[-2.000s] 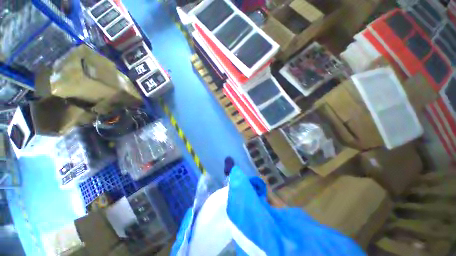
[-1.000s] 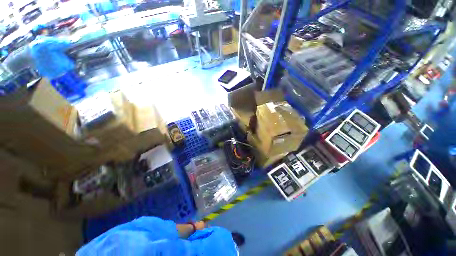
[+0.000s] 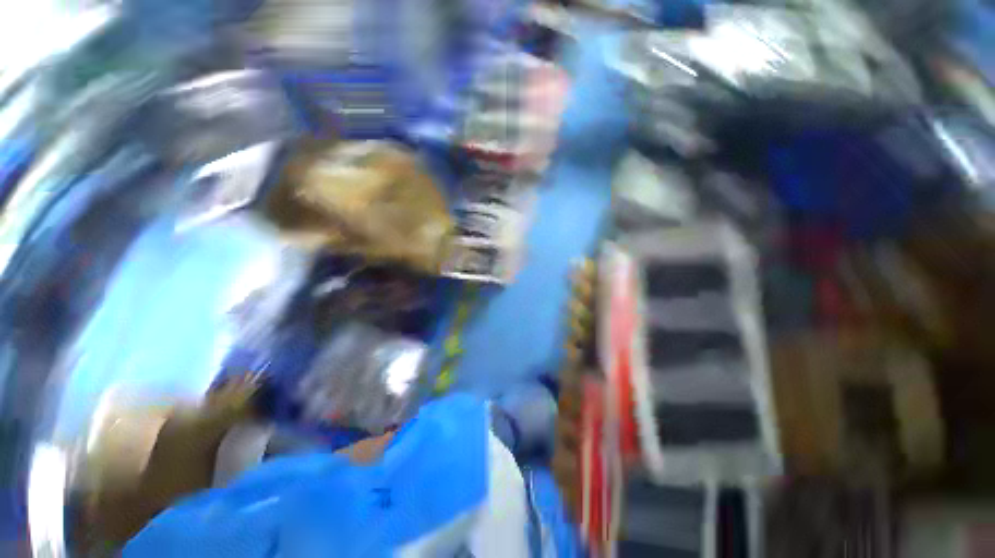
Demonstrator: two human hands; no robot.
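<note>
The picture is strongly blurred. A small patch of skin, seemingly my left hand point(image 3: 369, 446), shows at the lower left between folds of blue sleeve. Its fingers cannot be made out, nor whether it holds anything. My right hand is not in view. The nearest things are a white screen tray point(image 3: 698, 349) with three dark windows at the right of centre, on a stack with red layers point(image 3: 595, 463) showing at its left side. No hand is seen touching it.
A blue aisle floor point(image 3: 524, 327) with yellow-black tape runs beside the stack. Across it stand another tray stack point(image 3: 486, 234), a brown carton point(image 3: 366, 207) and shiny clear plastic point(image 3: 366, 376). Brown cartons point(image 3: 889, 403) lie at the right.
The view has swung right since a second ago, bringing the near tray stack in at the right. The bare hand and wrist seen then now show only as a small blurred patch.
</note>
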